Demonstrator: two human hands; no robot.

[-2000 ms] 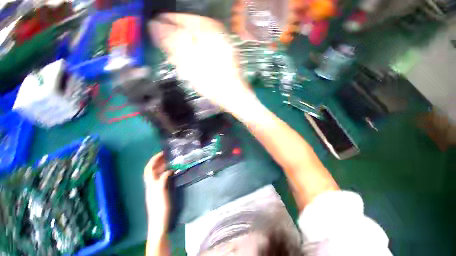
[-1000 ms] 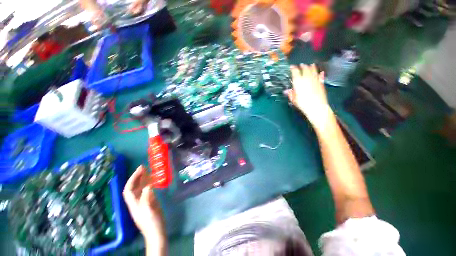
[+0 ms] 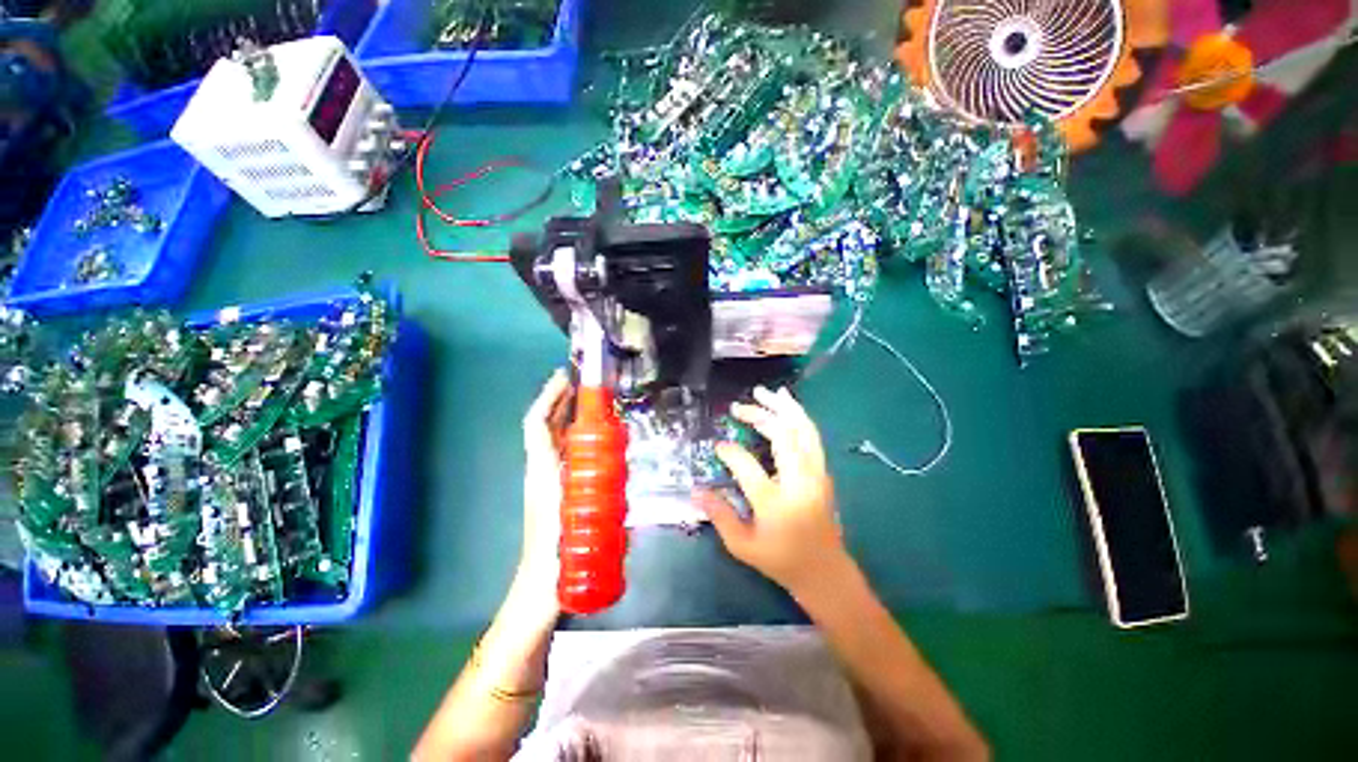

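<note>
The black test fixture (image 3: 670, 298) stands in front of me. Its red ribbed handle (image 3: 594, 506) is lowered and points towards me. A circuit board (image 3: 670, 447) with pale and silver parts lies in the bed under the clamp. My left hand (image 3: 544, 469) is at the left side of the fixture, beside and partly behind the handle; its fingertips are hidden. My right hand (image 3: 782, 484) is at the right side of the bed, fingers apart, fingertips at or close to the board's right end. I cannot tell whether they touch it.
A blue tray heaped with boards (image 3: 384, 447) is at left. A loose board pile (image 3: 804, 164) lies behind the fixture. A white power supply (image 3: 283, 134) with red and black leads is back left. A pale cable (image 3: 946, 410), smartphone (image 3: 1132, 521), mesh cup (image 3: 1221, 283) and orange fan (image 3: 1020, 45) are at right.
My right hand has come from near the board pile to the right side of the fixture bed. My left hand is now beside the fixture, past the handle's grip. The camera view has shifted.
</note>
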